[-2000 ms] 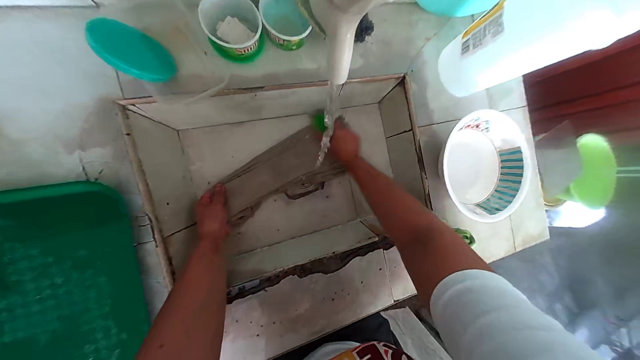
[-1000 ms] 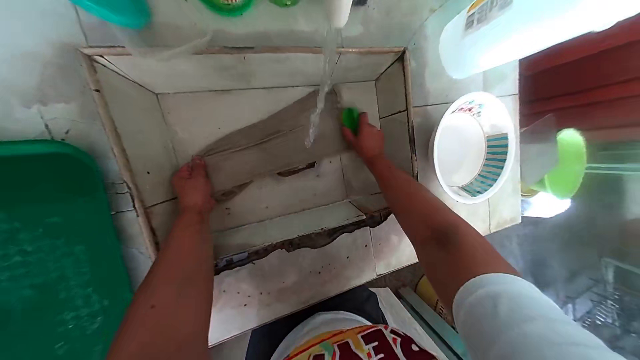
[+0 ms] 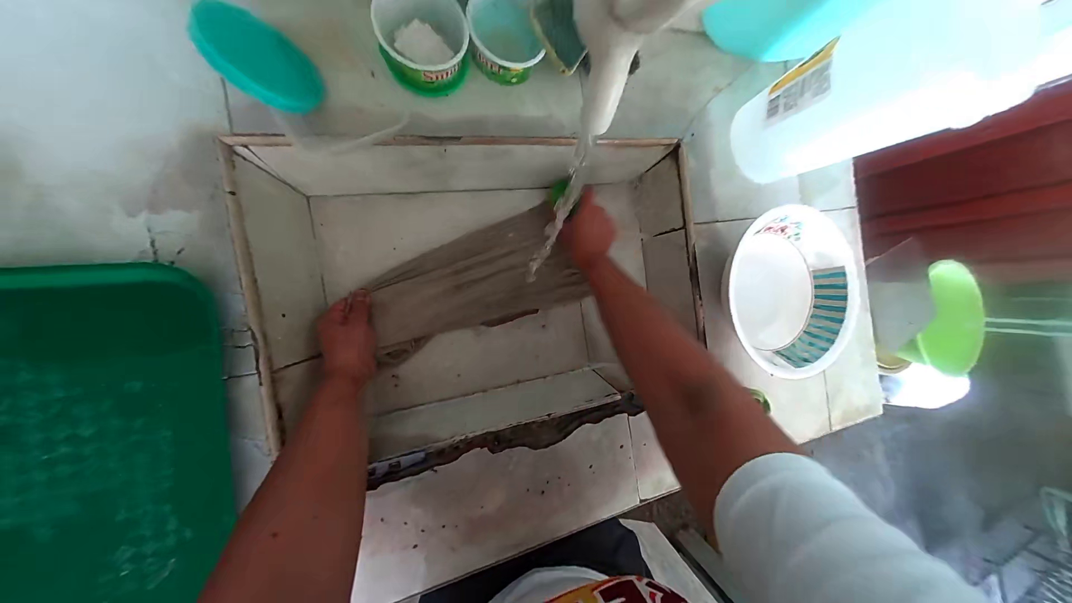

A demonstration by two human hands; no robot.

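A wet grey-brown cloth (image 3: 477, 280) is stretched slantwise across the floor of the tiled sink (image 3: 435, 213). My left hand (image 3: 347, 335) grips its left end near the sink's left wall. At the cloth's upper right end is my right hand (image 3: 586, 226), closed on a small green object (image 3: 559, 193), perhaps a brush or scrubber, mostly hidden by the fingers. Water (image 3: 553, 234) runs from the white faucet (image 3: 610, 84) past my right hand onto the cloth.
A green tray (image 3: 109, 419) lies at the left. Behind the sink are a teal lid (image 3: 255, 54) and two plastic tubs (image 3: 423, 38) (image 3: 505, 38). At the right stand a white bucket (image 3: 791, 293) and a large translucent container (image 3: 879, 92). The sink's front edge is broken.
My right hand with the green object has moved up along the cloth, away from me, since one second ago. My left hand still holds the cloth's left end. The view has shifted.
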